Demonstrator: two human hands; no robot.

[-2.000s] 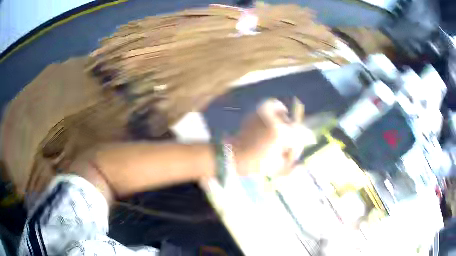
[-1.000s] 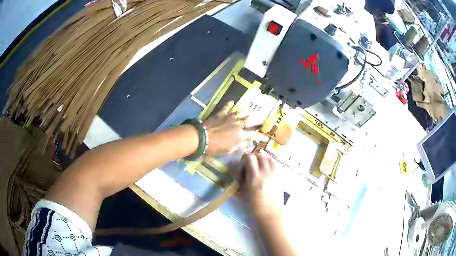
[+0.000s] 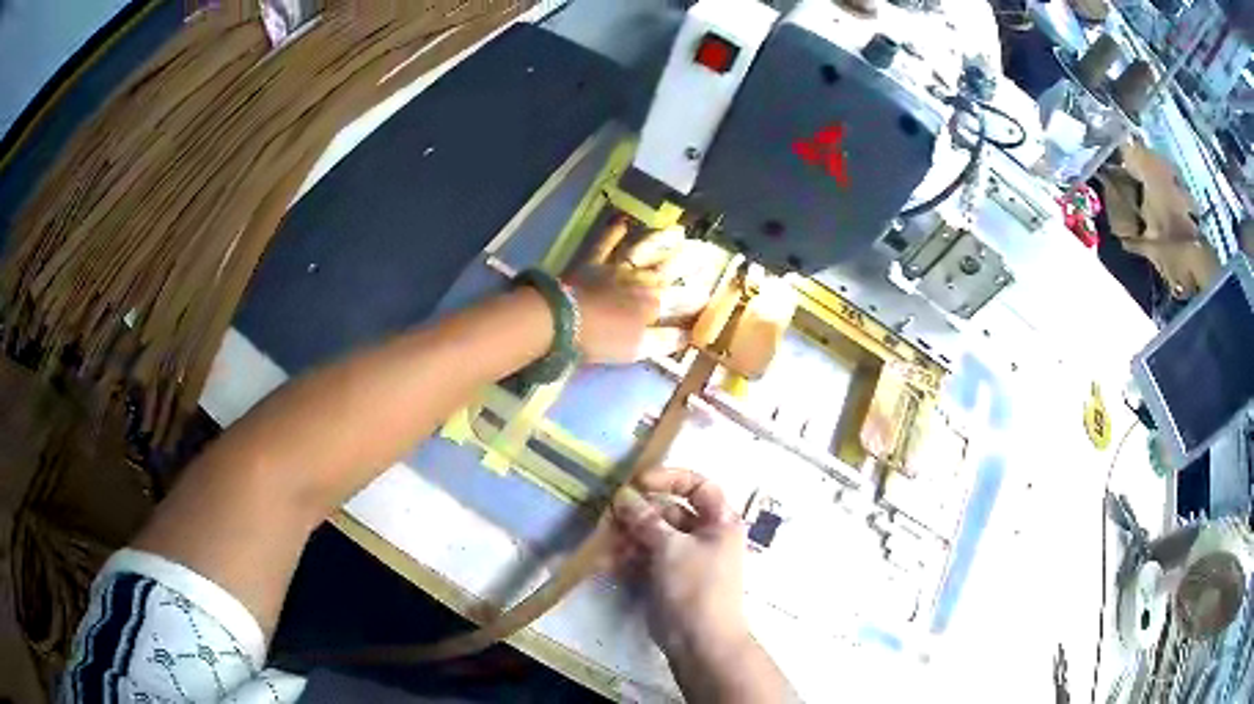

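A long brown strap (image 3: 543, 594) runs from the clamp area under the machine head down over the table's front edge. The yellow-gold clamp frame (image 3: 880, 344) lies on the pale bed. My left hand (image 3: 626, 305) lies flat near the lit needle area, fingers spread beside the strap's upper end; glare hides whether the fingertips press on it. My right hand (image 3: 681, 550) holds the strap between thumb and fingers, lower down, in front of the clamp. The dark grey sewing machine head (image 3: 811, 151) with a red logo stands over the strap's end.
A large bundle of brown straps (image 3: 206, 179) fans out at the left beside a dark grey mat (image 3: 413, 193). A grey screen (image 3: 1210, 358) and a round fan (image 3: 1213, 591) stand at the far right. Thread cones (image 3: 1100, 58) are behind the machine.
My right hand has moved down along the strap, away from the clamp. My left hand stays near the needle area. The strap now runs straighter from the clamp.
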